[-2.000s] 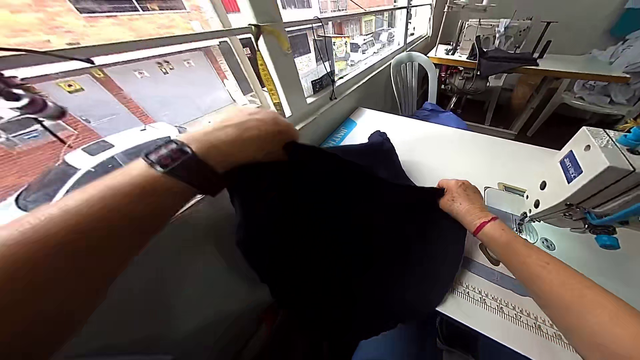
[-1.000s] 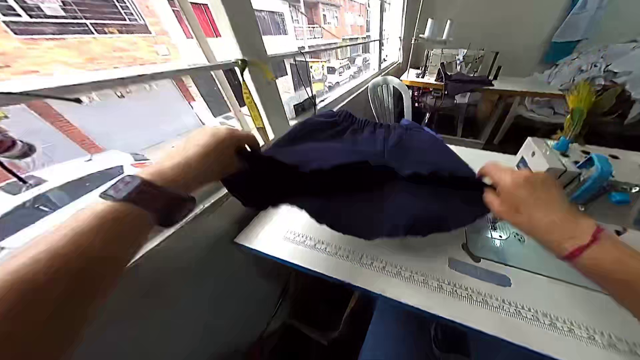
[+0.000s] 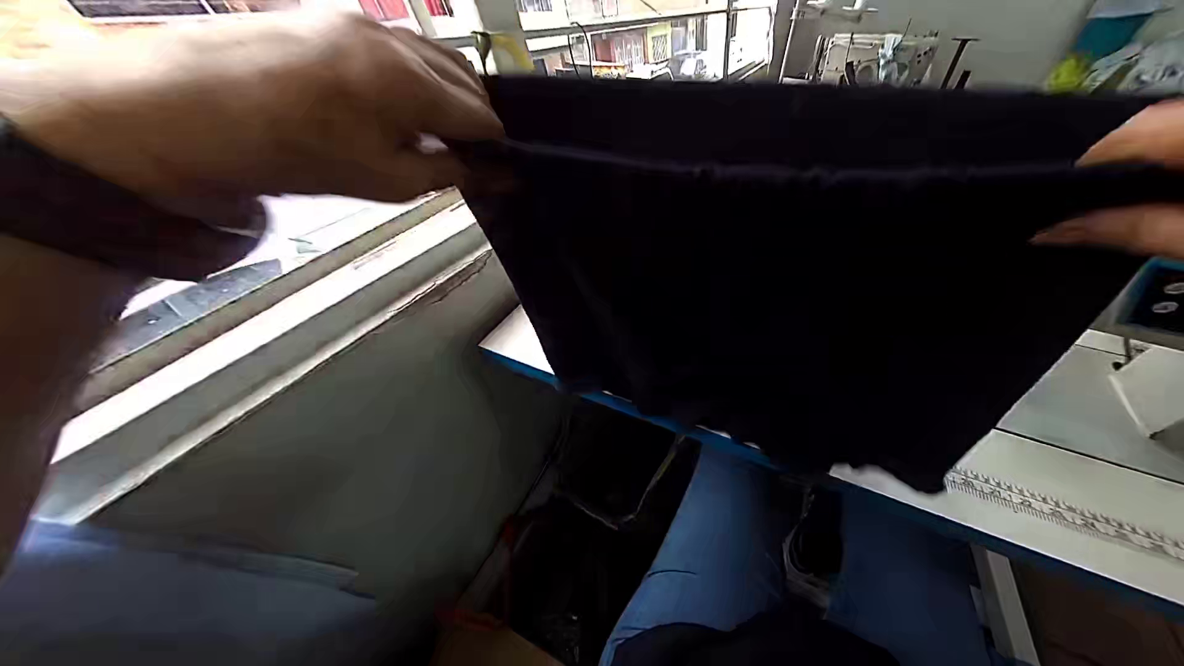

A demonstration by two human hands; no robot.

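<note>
A dark navy or black cloth piece [image 3: 786, 305] hangs stretched wide between my hands, with a gathered upper edge and an uneven lower edge. My left hand [image 3: 370, 111], with a dark band on the wrist, grips its upper left corner. At the right edge of the view my right hand [image 3: 1133, 185] pinches its upper right side between thumb and fingers; the rest of that hand is cut off. The cloth hangs over the front edge of the white sewing table [image 3: 1064, 462] and hides much of the tabletop.
Part of a sewing machine [image 3: 1156, 305] shows at the right, near a measuring scale [image 3: 1064, 513] along the table's front. A window ledge [image 3: 277, 342] and wall run along the left. Another sewing machine [image 3: 874, 60] stands behind. My legs in blue jeans [image 3: 694, 536] are below the table.
The cloth, slack and folded between my hands a second ago, is now pulled wide and hangs down closer to the camera. Both hands keep hold of it. The view has tilted down.
</note>
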